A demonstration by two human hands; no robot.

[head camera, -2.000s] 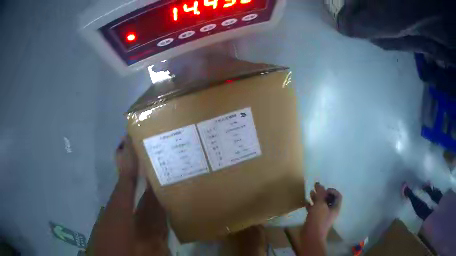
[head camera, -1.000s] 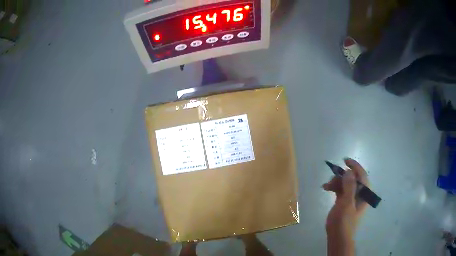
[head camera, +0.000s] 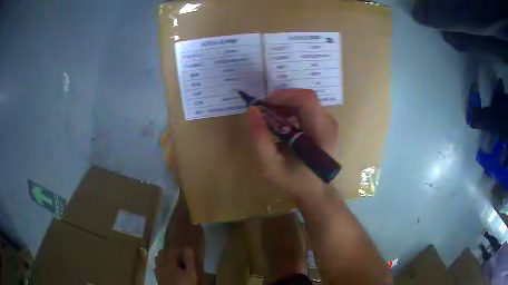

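A taped tan carton (head camera: pixel 223 167) lies in front of me, with two white printed labels side by side on its top. My right hand (head camera: pixel 295 139) is shut on a thick dark marker pen (head camera: pixel 314 158). The pen's black tip is over the lower right part of the left label (head camera: pixel 220 75); contact with the paper cannot be told. My right hand covers the bottom of the right label (head camera: pixel 303 61). My left hand (head camera: pixel 177 268) is low at the bottom edge, left of my legs, away from the carton; its grip is unclear.
Other cartons (head camera: pixel 106 203) stand at lower left, one with a white label. A green arrow sign (head camera: pixel 45 197) is on the grey-blue floor. Blue plastic items (head camera: pixel 493 158) are at the right edge. Dark clothing (head camera: pixel 462 16) shows at upper right. More carton parts (head camera: pixel 426 270) are at lower right.
My right hand has moved left with the pen, from beside the carton to over its labels. The carton appears larger and higher in view. The red-digit scale indicator has left the view. My left hand shows low down.
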